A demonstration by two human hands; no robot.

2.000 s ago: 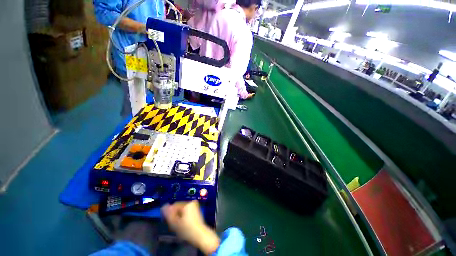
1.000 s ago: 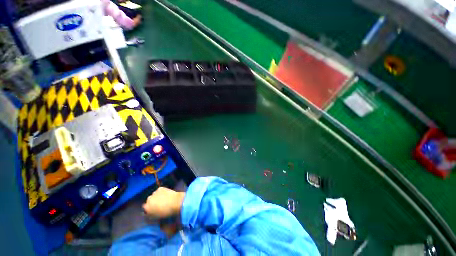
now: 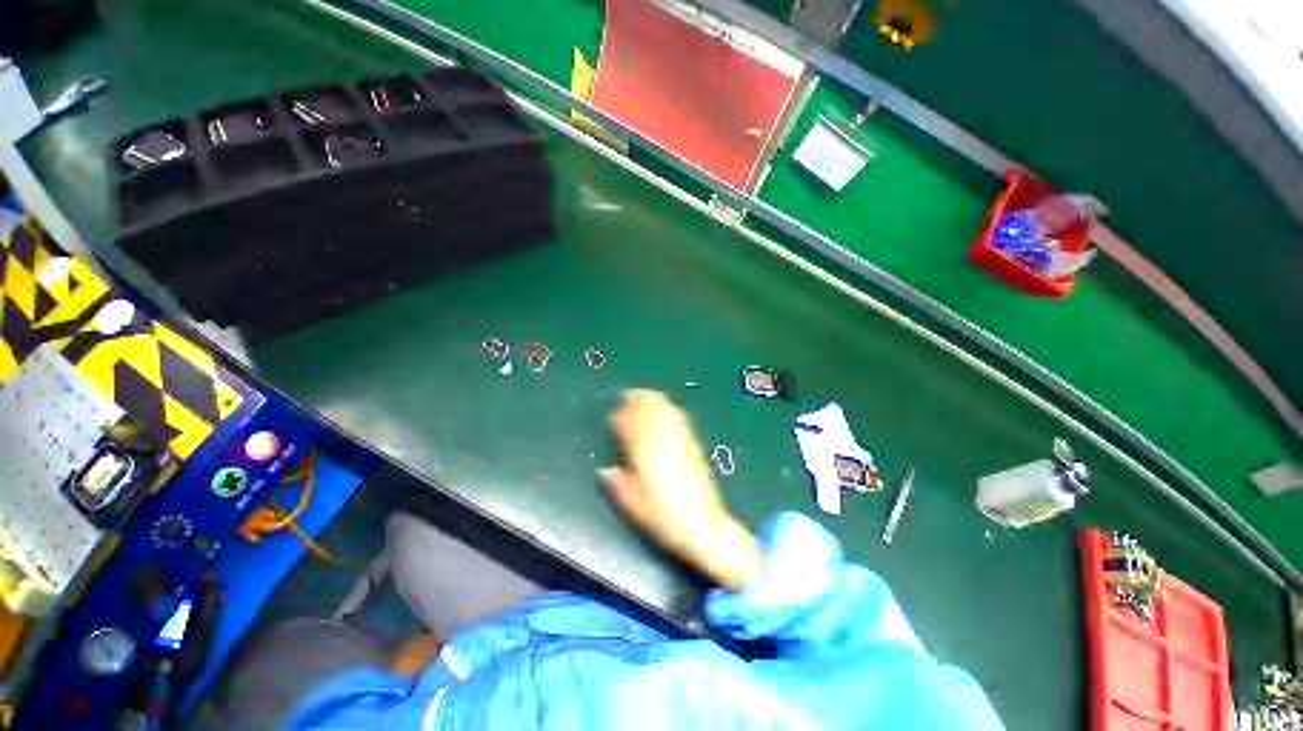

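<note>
My right hand [image 3: 660, 464] is over the dark green bench [image 3: 429, 414], palm down and blurred; whether its fingers hold anything cannot be told. Small red and pale loops [image 3: 536, 356] lie beyond it to the left, and a pale loop [image 3: 723, 460] lies just right of it. A small dark housing with a pale rim [image 3: 763, 381] lies further right. A white irregular piece [image 3: 825, 446] has another small part [image 3: 857, 473] on it, beside thin silvery tweezers or a pen [image 3: 899, 506]. My left hand [image 3: 416, 656] shows only as a bit of skin low in my lap, mostly hidden.
The blue press [image 3: 179, 528] is at left, with a housing [image 3: 103, 479] on its white plate. A black compartment tray [image 3: 357, 229] stands at upper left. A clear bottle [image 3: 1032, 491] and red divided tray [image 3: 1160, 628] are at right. A red bin [image 3: 1032, 257] sits beyond the rail.
The view has turned right and down, so the press has slid left. My right hand has moved from the press front to over the bench. The bottle and red divided tray have come into view.
</note>
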